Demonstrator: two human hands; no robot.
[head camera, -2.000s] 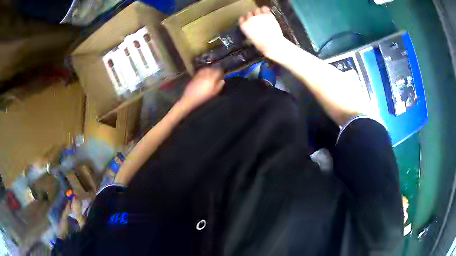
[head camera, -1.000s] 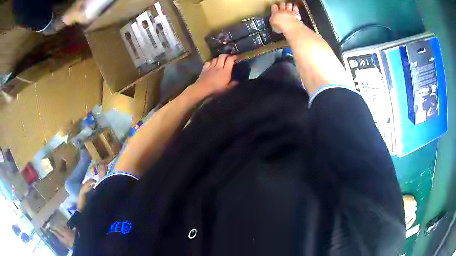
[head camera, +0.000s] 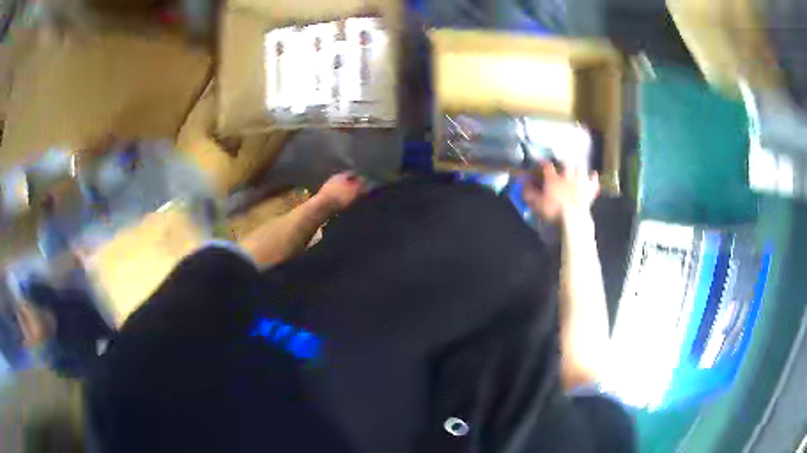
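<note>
The whole view is blurred. My right hand (head camera: 562, 190) is at the near right side of an open brown carton (head camera: 597, 106), its fingers spread against a bright, shiny patch; whether it grips anything is unclear. Glossy dark product boxes (head camera: 482, 140) lie along the near side inside that carton. My left hand (head camera: 341, 190) is left of the carton, in front of my body, small and blurred; its fingers cannot be made out. At the right, a digital scale (head camera: 655, 305) with a blue platform bears a dark box (head camera: 721, 305).
A second open carton (head camera: 243, 75) with several white boxes (head camera: 326, 66) stands left of the black-box carton. Brown cardboard (head camera: 97, 88) lies further left. Part of another person (head camera: 62, 327) shows at the lower left. A green bench top (head camera: 695, 150) is at the right.
The view has turned, shifting the cartons right and straightening them. My right hand has moved from over the boxes to the carton's near right side. My left hand has left the carton's near rim.
</note>
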